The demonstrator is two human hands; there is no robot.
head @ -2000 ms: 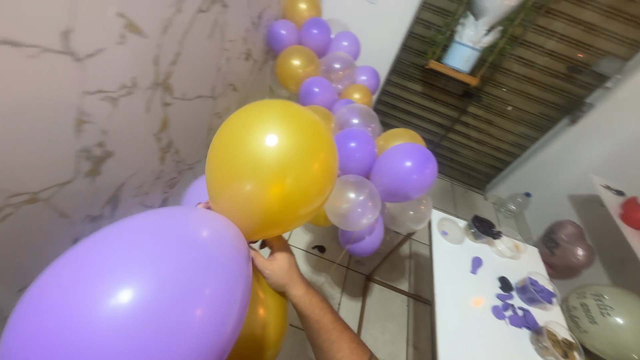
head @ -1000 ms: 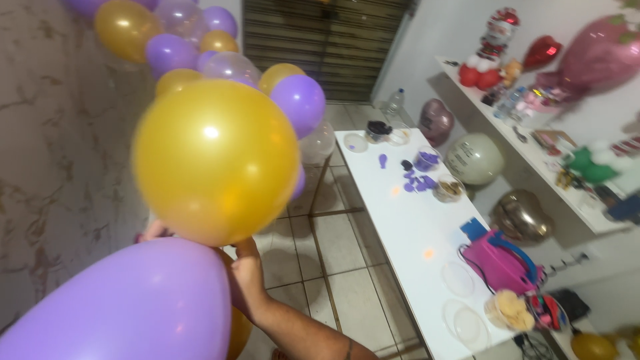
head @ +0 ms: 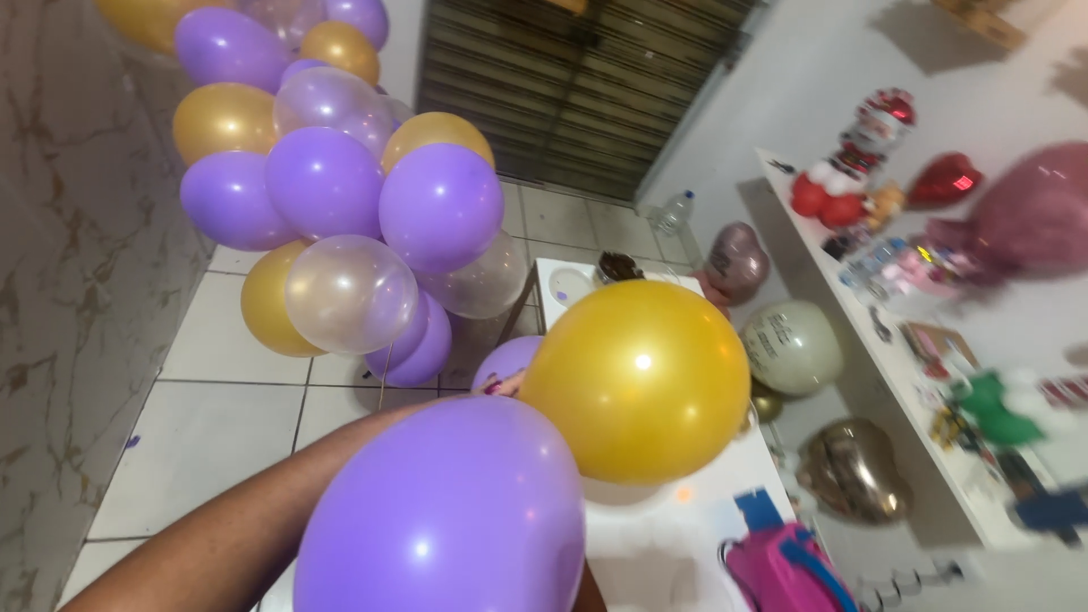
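Note:
A large purple balloon (head: 442, 518) fills the lower middle, touching a gold balloon (head: 637, 382) at its upper right. Another purple balloon (head: 508, 360) shows partly behind them. My left arm reaches in from the lower left; the fingers of my left hand (head: 506, 385), with dark painted nails, lie where these balloons meet. Its palm and grip are hidden by the balloons. Only a sliver of my right arm shows below the gold balloon, and my right hand is hidden. Beyond, at the upper left, hangs a garland of purple, gold and clear balloons (head: 323, 183).
Beneath the gold balloon stands a white table (head: 637, 544) with a bowl of dark items (head: 619, 266) and a pink bag (head: 786, 569). A wall shelf (head: 884, 365) with decorations runs along the right. A marbled wall (head: 76, 255) is on the left, a plastic bottle (head: 674, 212) on the tiled floor.
The gold and purple balloons at my hands have moved from the left of the view to its middle, the gold one now in front of the table. My left arm has come into view.

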